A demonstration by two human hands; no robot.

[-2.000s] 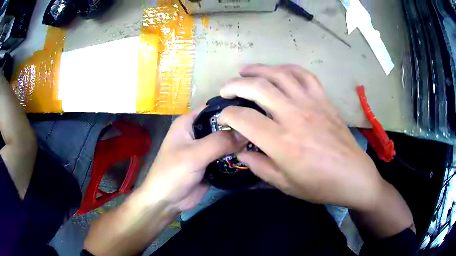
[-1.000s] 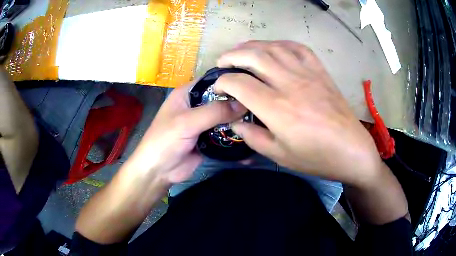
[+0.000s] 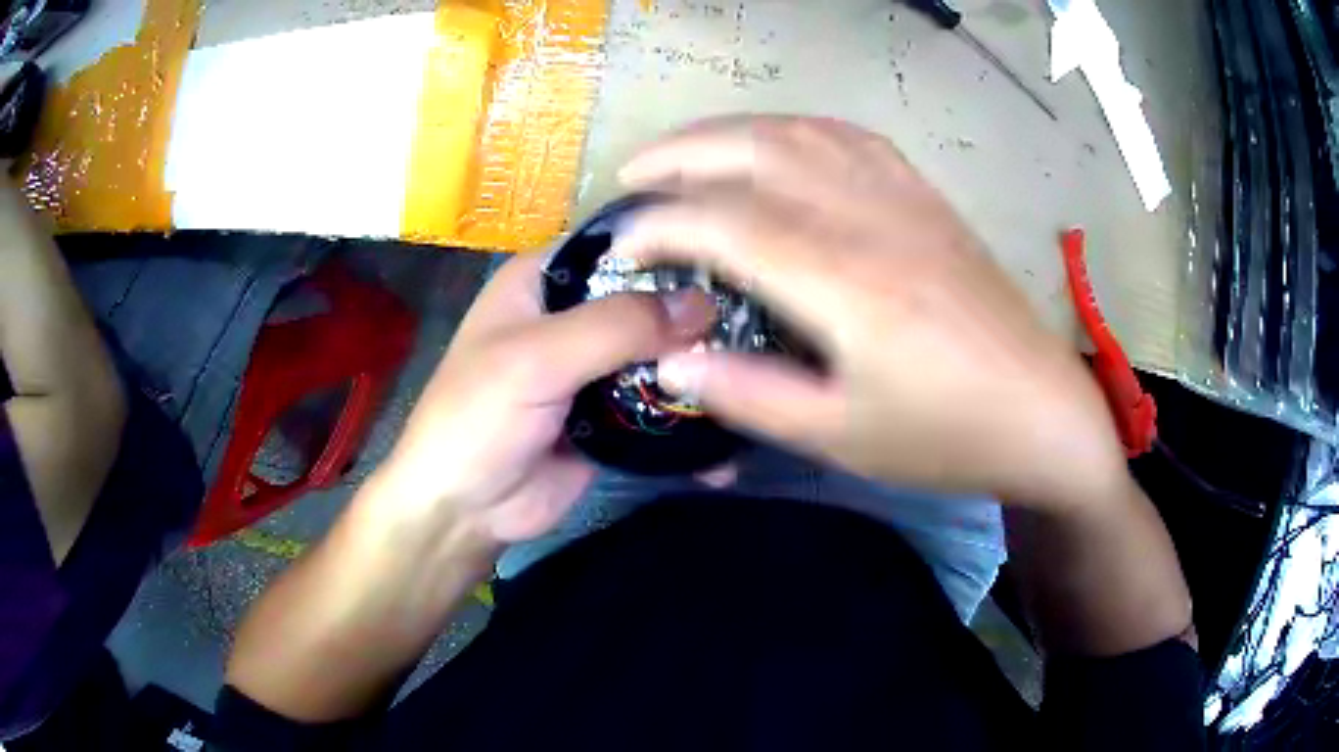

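Note:
A round black housing (image 3: 583, 253) is held open side up over my lap at the table edge. A silvery circuit board (image 3: 624, 276) shows inside it, with thin red and yellow wires (image 3: 654, 404) at its lower side. My left hand (image 3: 507, 397) grips the housing from the left, its thumb pressed on the board. My right hand (image 3: 896, 323) is blurred and arches over the right part, its thumb tip at the board and its fingers over the upper rim. The right part of the housing is hidden under it.
The table (image 3: 705, 88) carries orange tape (image 3: 536, 118) and a white patch (image 3: 301, 132). A hand screwdriver (image 3: 977, 56) lies at the back. A red-orange air gun (image 3: 1109, 345) rests at the right edge. Shiny trays (image 3: 1278, 191) stand right. A red stool (image 3: 301, 382) and another person's arm (image 3: 59, 367) are left.
Since the first frame, the view has shifted, so the hands and housing appear higher against the table edge. My right fingers have lifted slightly and blur, uncovering more of the board. My left hand keeps its hold.

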